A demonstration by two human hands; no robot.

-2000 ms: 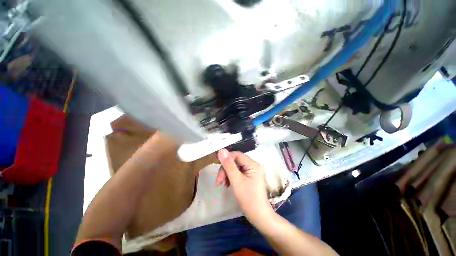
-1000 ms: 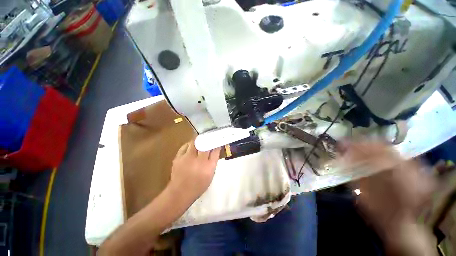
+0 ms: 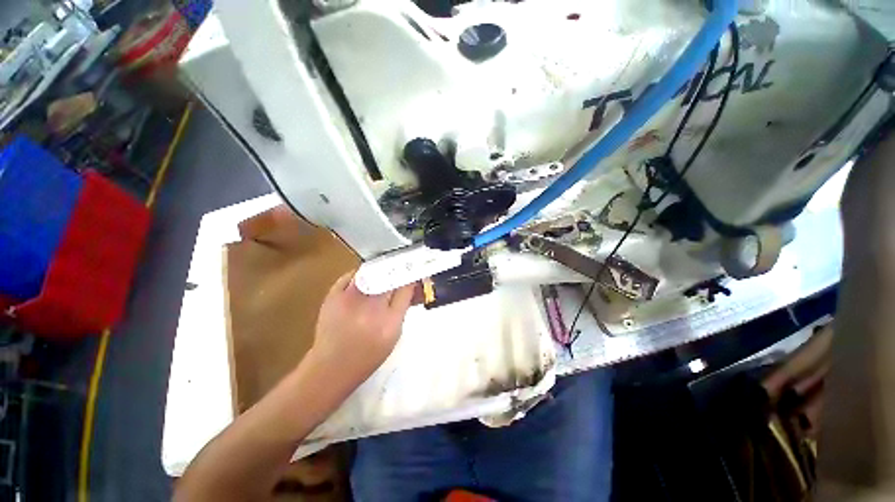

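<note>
A flat brown bag panel (image 3: 280, 304) lies on the white table left of the needle area, partly behind my left forearm. My left hand (image 3: 358, 324) is at the white guard (image 3: 407, 271), its fingertips on a small reddish-brown piece (image 3: 418, 293) with a yellow edge beside the dark block (image 3: 459, 284). The guard hides part of the grip; whether this piece joins the panel is hidden. A large blurred brown shape fills the right edge; I cannot tell whether it is my right arm or a panel. My right hand cannot be made out clearly.
The white sewing machine head (image 3: 550, 69) fills the upper view, crossed by a blue hose (image 3: 628, 123). A thin pink tool (image 3: 556, 316) lies right of the dark block. Brown folded pieces (image 3: 800, 441) are at lower right. Red (image 3: 93, 255) and blue (image 3: 34, 211) bins stand at left.
My left hand has moved from the panel's left part to the small piece beside the block. My right hand has left the needle area toward the right. The view has shifted.
</note>
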